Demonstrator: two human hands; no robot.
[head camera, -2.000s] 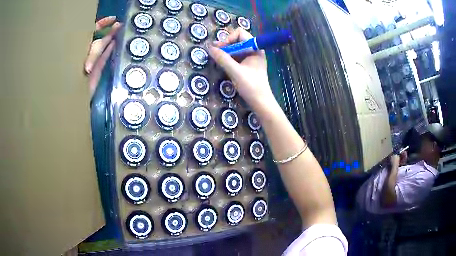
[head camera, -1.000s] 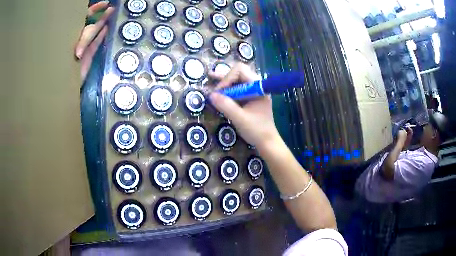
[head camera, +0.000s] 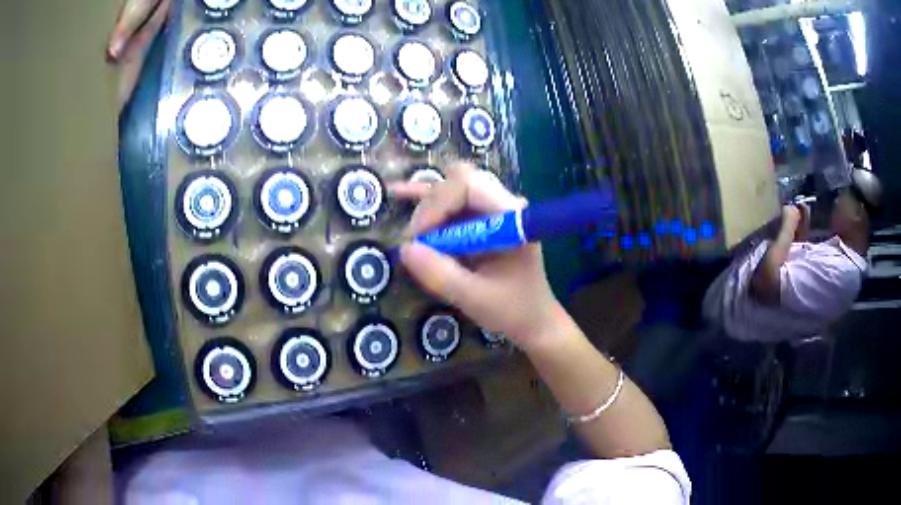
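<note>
My right hand (head camera: 484, 261) is shut on a blue marker pen (head camera: 479, 234). The pen points left, its tip by a round part (head camera: 367, 270) with a black rim and silver-white rings. The parts sit in rows in a clear plastic tray (head camera: 237, 409). Several discs in the upper rows look plain white from glare. My right hand hides some parts below and behind it. My left hand (head camera: 136, 30) is at the tray's upper left edge, cut off by the top of the picture; only some fingers show, and what they hold cannot be told.
A large brown cardboard sheet (head camera: 59, 237) lies at left. A tray stack (head camera: 642, 118) stands at right with cardboard (head camera: 736, 128) on it and blue marks (head camera: 667, 233) at its lower corner. A person in pale pink (head camera: 790, 281) is at far right. Pale cloth shows at the bottom.
The tray and stack have shifted up in the picture as the view moved. My right hand with the marker has moved down the tray to a lower row. My left hand is nearer the top edge.
</note>
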